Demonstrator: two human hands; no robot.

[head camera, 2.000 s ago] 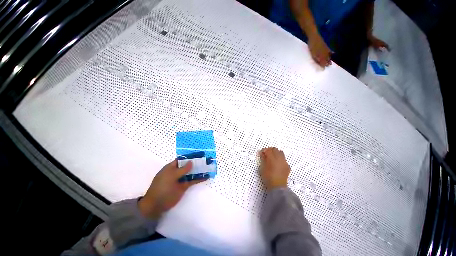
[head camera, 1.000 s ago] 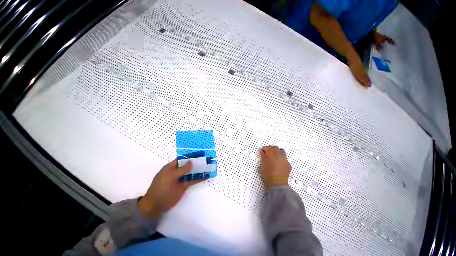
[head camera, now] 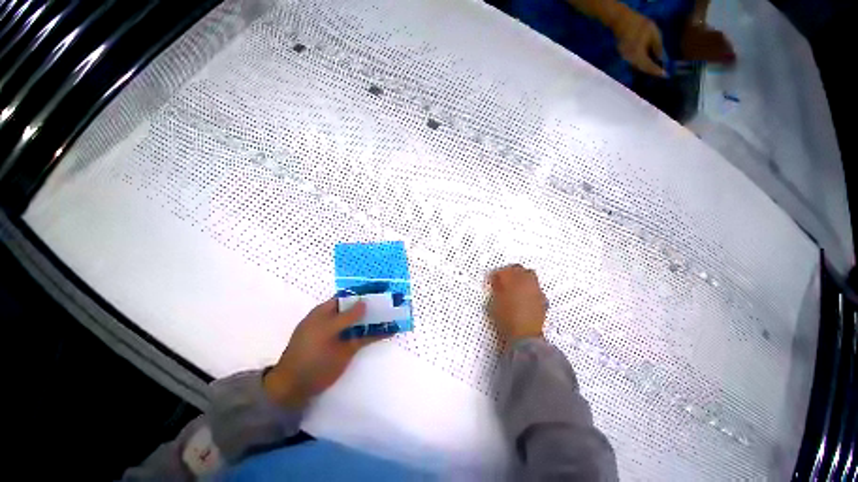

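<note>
A very large glossy white sheet (head camera: 235,315) with rows of tiny dots and a few darker squares lies across most of the view. My left hand (head camera: 315,353) holds a palm-sized blue sticker sheet (head camera: 372,261) by its lower part, over the dotted sheet, with the thumb on its white strip. My right hand (head camera: 516,301) is at the middle of the dotted sheet, to the right of the sticker sheet, with its fingers curled. The fingertips are small and partly hidden, so I cannot tell if they pinch anything.
Shiny steel roller bars (head camera: 47,75) lie at the upper left, and more (head camera: 823,405) at the right edge. A co-worker in blue (head camera: 564,33) stands across the sheet, hands raised near a white-topped surface (head camera: 790,122) at the upper right.
The co-worker's arm has drawn back from the sheet's edge, and both of their hands are now close together. The blue piece on the far surface has gone from its place. My hands have barely moved.
</note>
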